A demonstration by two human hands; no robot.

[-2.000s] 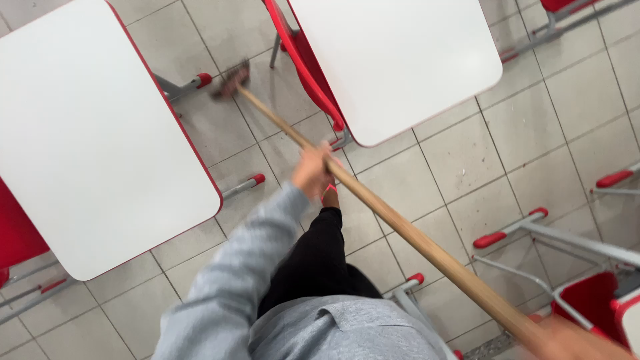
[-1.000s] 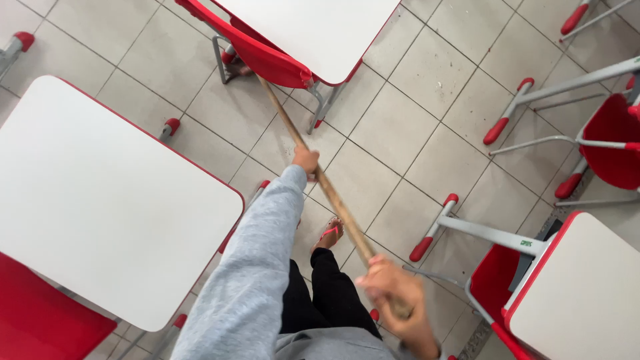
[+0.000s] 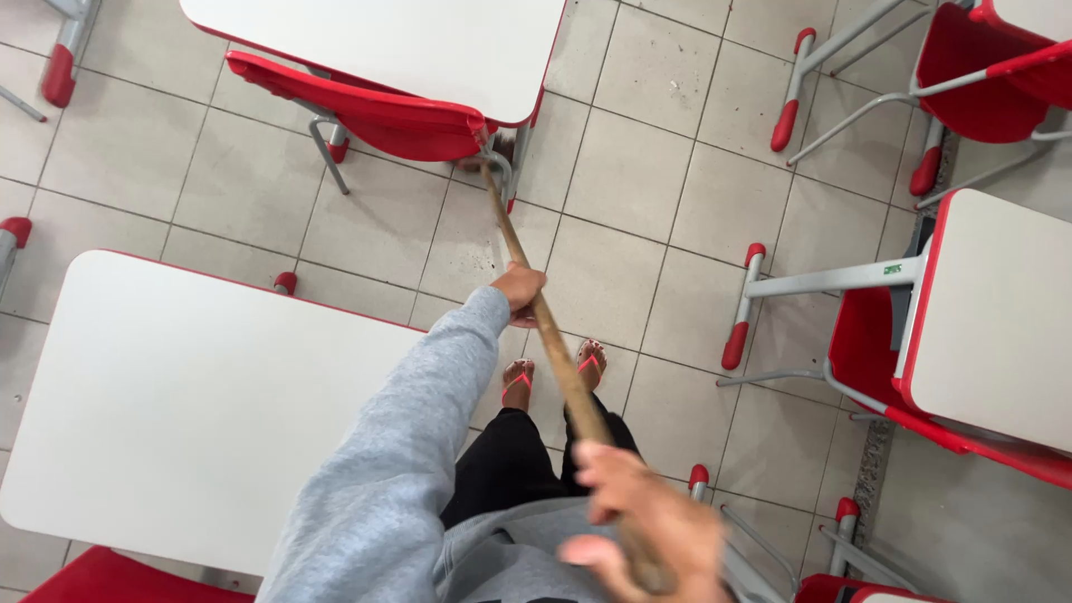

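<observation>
A wooden broom handle (image 3: pixel 554 343) runs from the lower middle up to a broom head (image 3: pixel 471 165), which is partly hidden by the end of a red chair back (image 3: pixel 402 126) and its grey leg. My left hand (image 3: pixel 521 289) is closed around the handle at its middle. Nearer my body, my right hand (image 3: pixel 649 523) is at the handle's top end; it is blurred, with the thumb spread from the fingers and the handle lying against the palm. Dark specks of dirt (image 3: pixel 484 261) lie on the tile floor just below the broom head.
A white desk (image 3: pixel 209 402) with red edging stands at the left, another (image 3: pixel 402 50) at the top. More desks (image 3: pixel 997 318) and red chairs (image 3: pixel 863 343) line the right side, their grey legs (image 3: pixel 737 310) reaching over the floor. My feet (image 3: pixel 517 383) in flip-flops stand between them.
The broom head, seen between the desks two seconds ago, is now by the leg of the red chair. The view has shifted and turned. Both feet now show.
</observation>
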